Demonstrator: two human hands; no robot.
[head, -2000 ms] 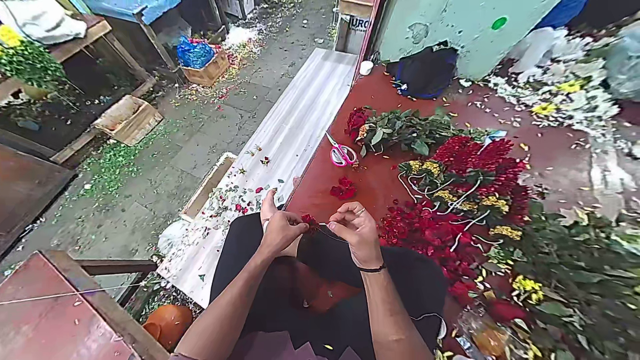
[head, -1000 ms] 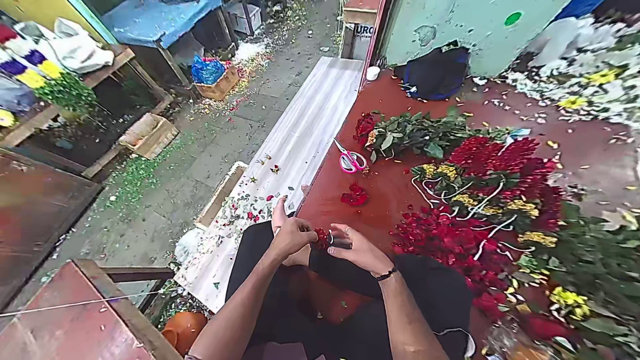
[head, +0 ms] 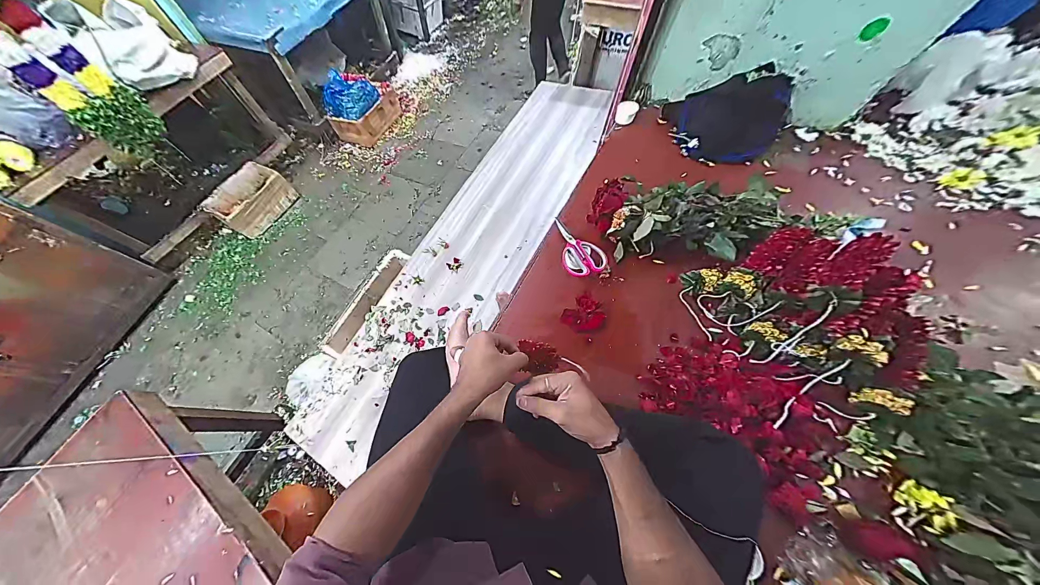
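My left hand [head: 487, 366] has its fingers closed beside a small cluster of red flowers [head: 538, 356], above my lap. My right hand [head: 565, 402] is pinched around a white thread [head: 578, 370] that loops out near the flowers. Past them, on the red tabletop, lie a loose red bloom [head: 583, 314] and pink-handled scissors [head: 582, 257] with blades apart. To the right is a heap of red flowers [head: 715, 386], beside bunches of red and yellow flowers with white strings [head: 800, 329]. Whether the left fingers grip thread or stems is hidden.
Leafy red roses [head: 691, 215] lie behind the scissors. A dark blue bag [head: 734, 118] leans on the green wall. A pale plank [head: 508, 183] with scattered petals runs along the table's left edge. An orange pot [head: 299, 510] stands low left. A person's legs [head: 548, 41] show far back.
My hands were close together at the red flowers; now my right hand is lower and farther from the cluster, with a loop of thread visible between.
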